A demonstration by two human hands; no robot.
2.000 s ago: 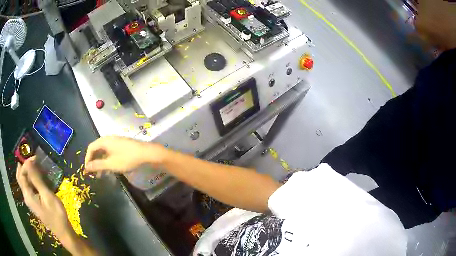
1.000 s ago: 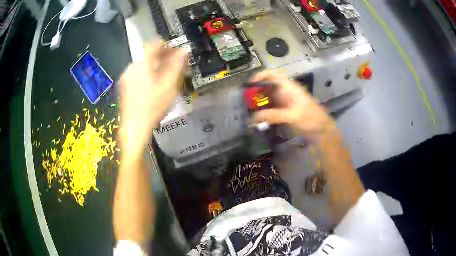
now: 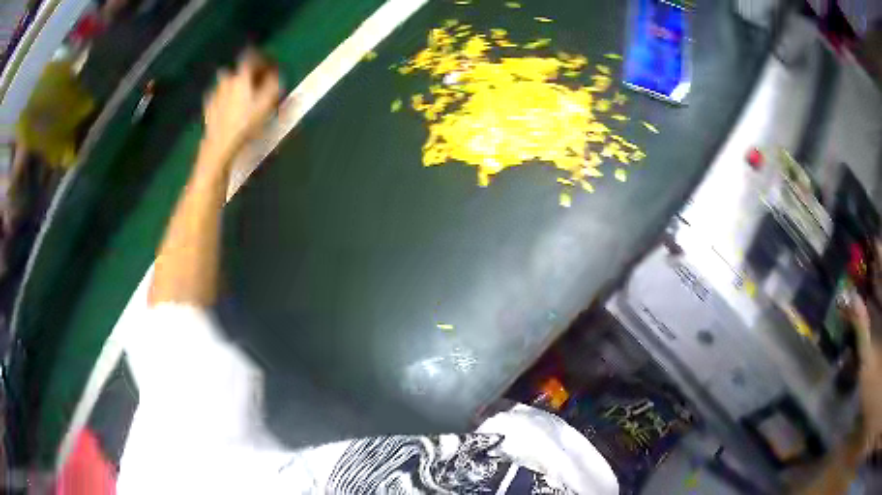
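Observation:
My left hand [image 3: 244,97] is blurred over the edge between the green conveyor [image 3: 126,213] and its white border line; whether it holds anything cannot be told. My right hand [image 3: 864,334] is blurred at the far right rim, partly cut off, beside the machine fixture [image 3: 793,280]. A red spot of a unit [image 3: 856,261] shows just above it; whether the hand touches or grips the unit is unclear. A large loose pile of small yellow parts [image 3: 517,111] lies on the dark green table [image 3: 338,251].
A smartphone with a blue screen [image 3: 658,48] lies right of the pile. The off-white machine [image 3: 677,300] stands along the table's right side, with a red button [image 3: 754,157]. A single yellow part [image 3: 445,327] lies nearer me. A red object [image 3: 87,466] shows at the lower left.
The view has swung left to the conveyor. My left hand has gone from the machine to the conveyor's edge. My right hand, earlier holding a red-ended unit before the machine, is now by the fixture.

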